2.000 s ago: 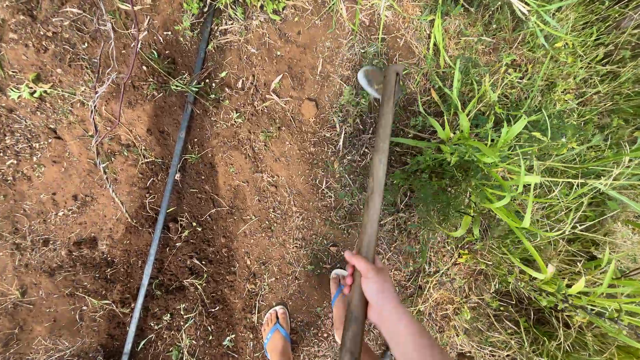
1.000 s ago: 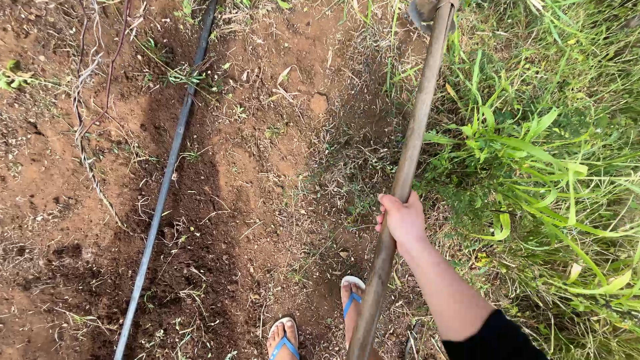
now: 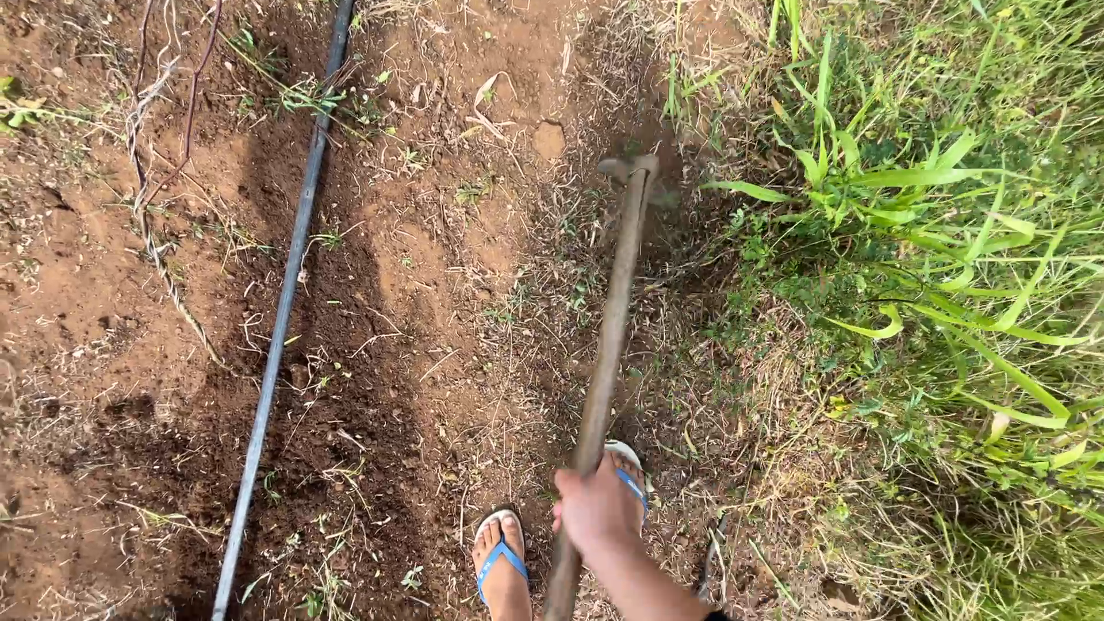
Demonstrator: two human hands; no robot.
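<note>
My right hand (image 3: 595,511) is closed around the long wooden handle of a hoe (image 3: 612,328), low in the view above my right foot. The handle runs up and slightly right to the metal hoe head (image 3: 634,168), which is down at the soil beside low weeds and dry stalks. The head is somewhat blurred, so whether its blade is in the soil cannot be told. My left hand is not in view. The lower end of the handle leaves the bottom edge.
My feet in blue-strapped flip-flops (image 3: 498,552) stand on reddish soil. A black irrigation pipe (image 3: 280,323) runs lengthwise at the left, near a twisted dry vine (image 3: 155,246). Tall green grass (image 3: 940,198) grows along the right side.
The hoe head was raised near the top edge one second ago and is now down at the weedy ground. My right hand has moved down and toward my feet, still holding the handle.
</note>
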